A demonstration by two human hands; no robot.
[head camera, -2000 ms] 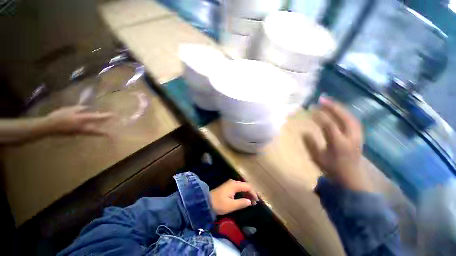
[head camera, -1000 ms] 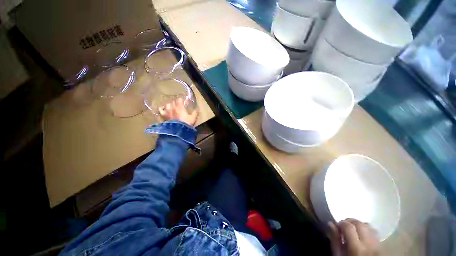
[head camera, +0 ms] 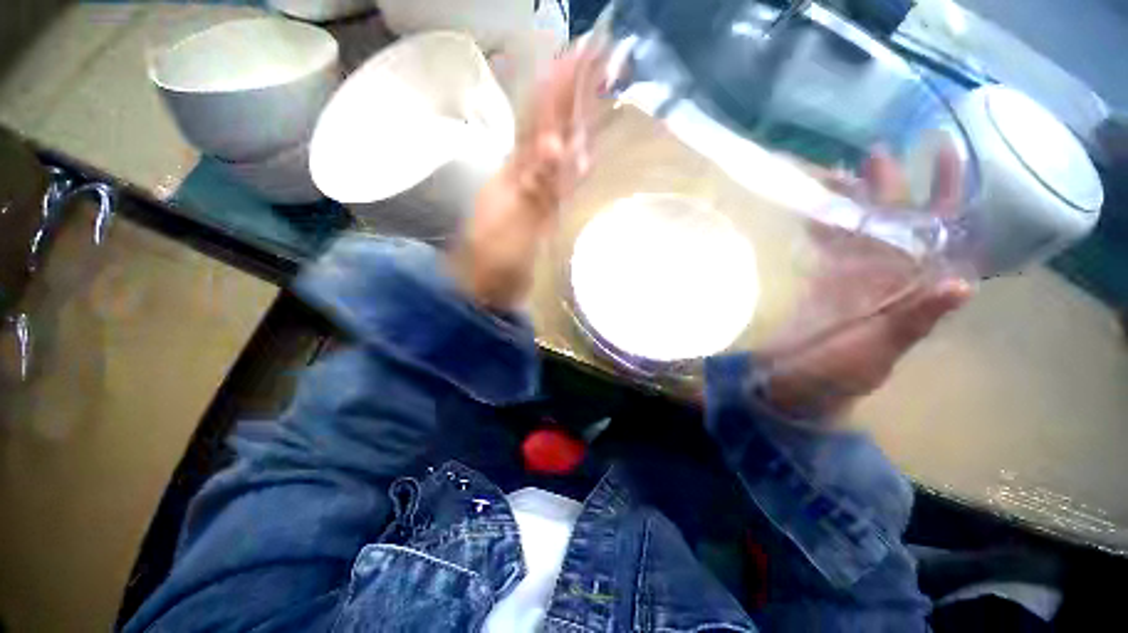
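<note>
A clear cover (head camera: 767, 148) is held up between my two hands, above the bench. My left hand (head camera: 526, 186) is at its left side, blurred. My right hand (head camera: 854, 309) is at its right side, partly seen through the clear plastic. A white housing (head camera: 664, 278) sits on the bench mat below, between my hands, very bright. Another white part (head camera: 1033, 179) lies tilted behind my right hand.
White housings (head camera: 247, 93) stand stacked at the back left, with another tilted housing (head camera: 408, 118) beside them. Clear covers (head camera: 62, 210) show at the far left on the carton flap (head camera: 136, 408). The bench mat (head camera: 1014, 396) extends right.
My left hand has moved from the clear covers on the carton flap to above the bench. Both hands now hold a clear cover. The view has turned right.
</note>
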